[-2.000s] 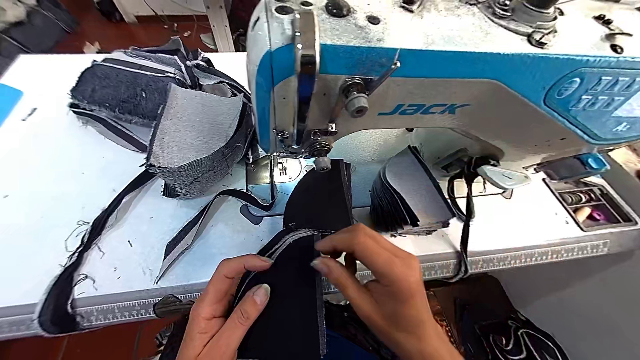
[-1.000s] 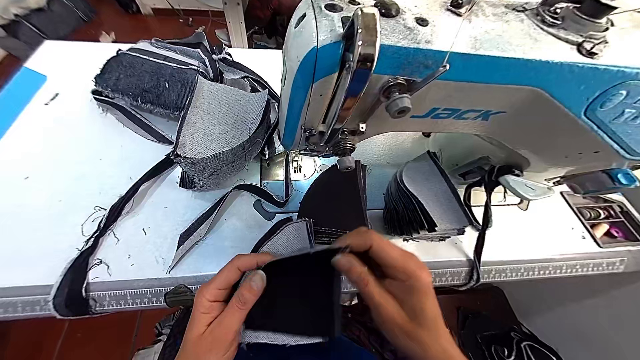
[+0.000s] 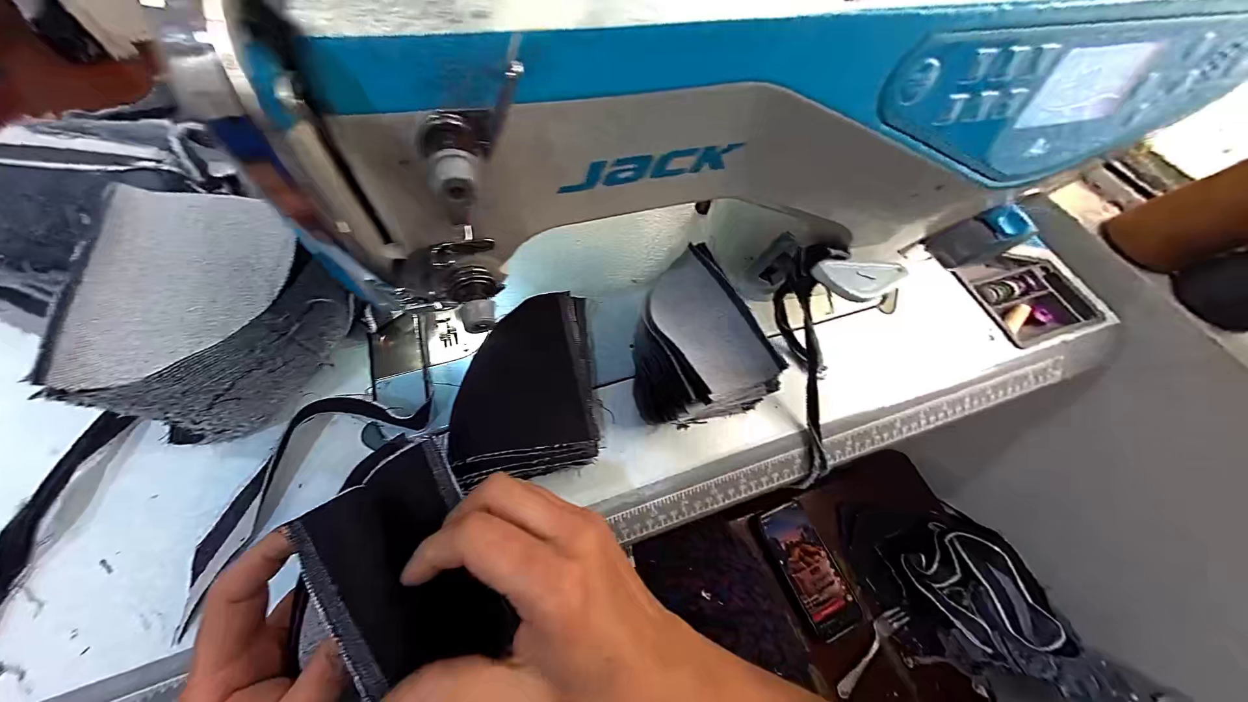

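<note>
Dark denim pieces [image 3: 375,546] with stitched edges are between my hands at the table's front edge. My left hand [image 3: 258,624] grips their left edge, fingers around it. On their right side lies my right hand [image 3: 546,585], fingers bent over the cloth; whether it pinches it cannot be told. Just beyond them, a stack of dark curved denim pieces [image 3: 531,390] sits right of the presser foot [image 3: 478,312] of the Jack sewing machine [image 3: 643,146]. Further right stands a stack of grey-sided denim pieces [image 3: 707,336]. A large stack of grey denim pieces [image 3: 175,292] is at the left.
Denim strips [image 3: 283,458] trail over the table at left. Thread snips [image 3: 858,278] and a black strip lie at right, near a recessed tray [image 3: 1033,302] with bobbins. A ruler tape [image 3: 721,497] runs along the front edge. Below are a phone [image 3: 809,570] and dark cloth [image 3: 975,595].
The dark piece, held flat between both hands a second ago, is now tilted with its stitched edge at my left hand. My right hand has moved over the cloth. The view has shifted closer.
</note>
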